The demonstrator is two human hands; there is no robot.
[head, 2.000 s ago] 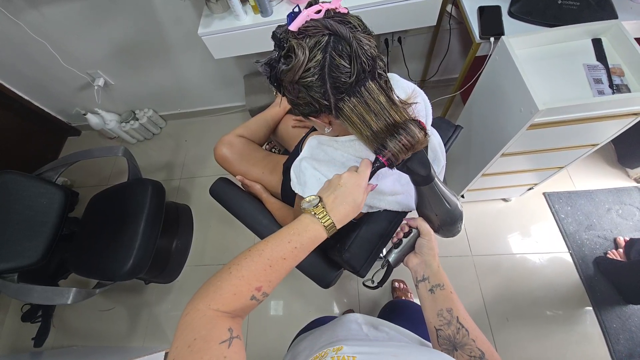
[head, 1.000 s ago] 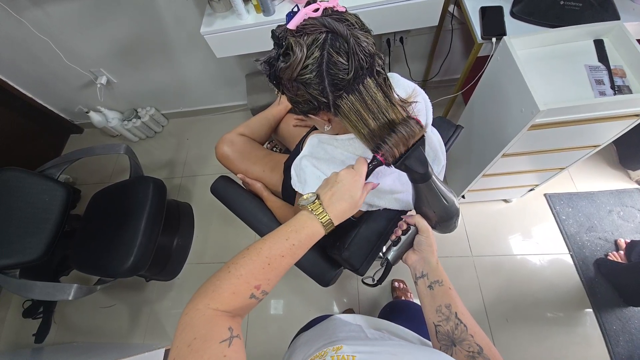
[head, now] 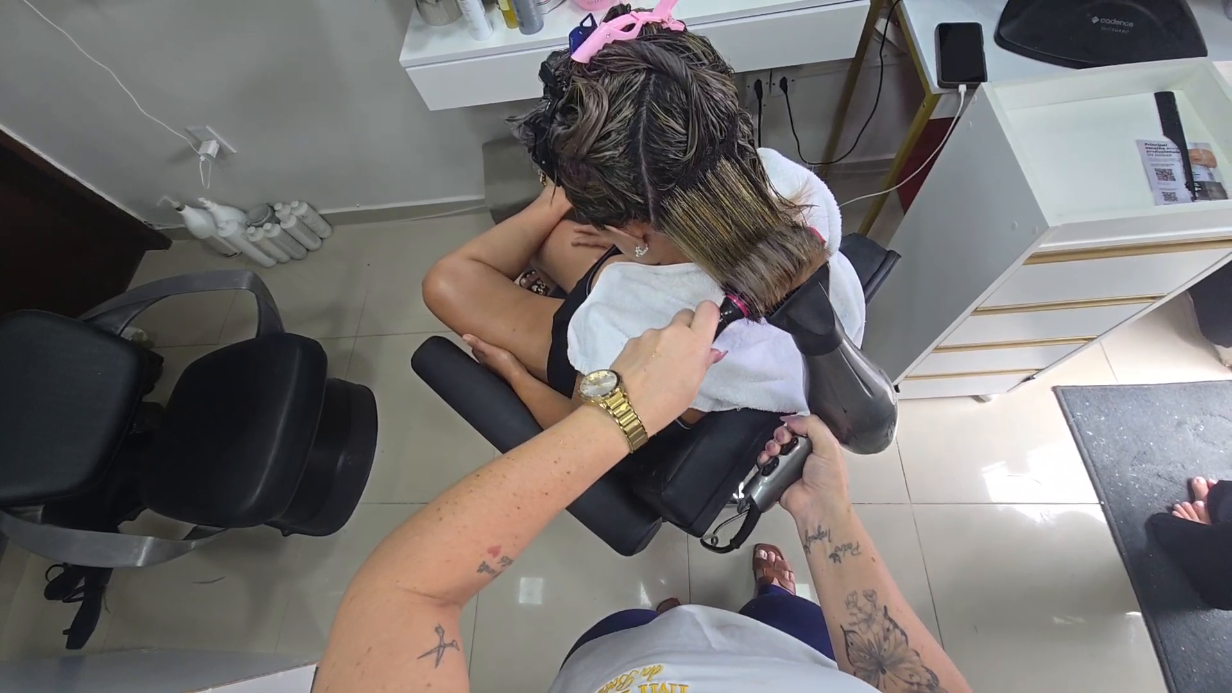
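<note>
My left hand is closed around the handle of a hair brush, whose bristled part is mostly hidden under a section of damp, streaked hair. That hair belongs to a seated person, head bent forward, with a white towel over the shoulders. My right hand grips the handle of a grey hair dryer; its black nozzle lies close against the hair at the brush. Pink and blue clips hold other hair on top of the head.
An empty black salon chair stands at the left. Bottles sit on the floor by the wall. A white shelf is ahead; a white drawer cabinet and a phone are at right. Another person's foot rests on a dark mat.
The brush and dryer have shifted slightly against the hair section. Both hands have kept their hold, and the seated person stays bent forward.
</note>
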